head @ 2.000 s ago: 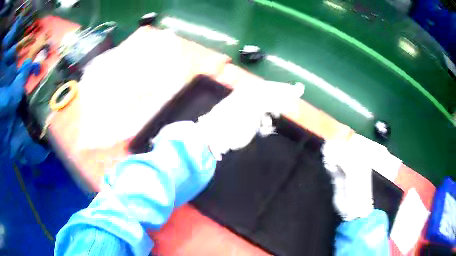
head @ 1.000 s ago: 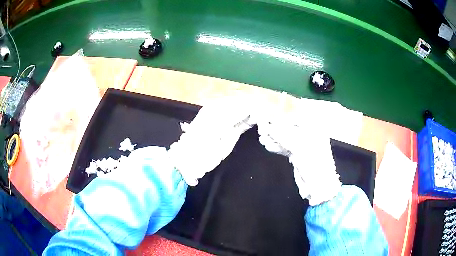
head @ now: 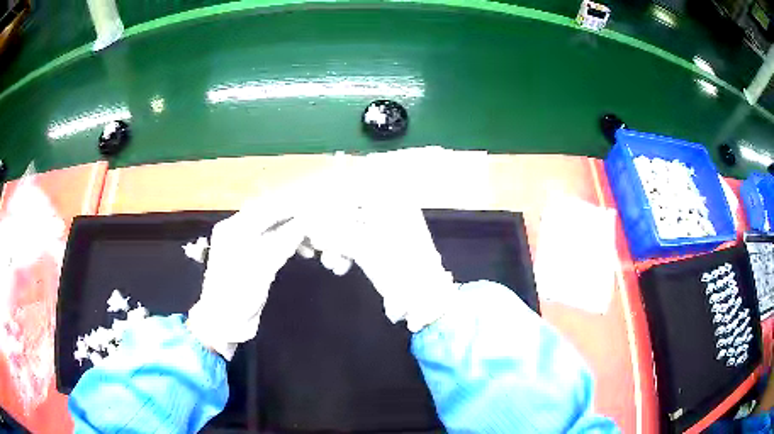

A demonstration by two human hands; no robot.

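My left hand (head: 255, 258) and my right hand (head: 382, 246), both in white gloves, meet above the upper middle of the black tray (head: 339, 356). Their fingertips are close together or touching. White glove against white sheet is overexposed, so I cannot tell whether a part is between the fingers. A loose cluster of white plastic parts (head: 106, 337) lies in the tray's left side, partly beside my left sleeve. A single white part (head: 196, 248) lies just left of my left hand.
Round black carriers, one at mid-belt (head: 385, 119), sit on the green conveyor belt (head: 297, 51). A white sheet (head: 577, 254) lies right of the tray. A blue bin (head: 675, 199) of white parts and a second black tray (head: 679, 339) with rows stand right. Clear plastic film (head: 30, 297) lies left.
The view has turned and levelled, bringing the blue bin and second tray further into view. Both hands, apart at first, have come together over the tray. The carriers appear at different places.
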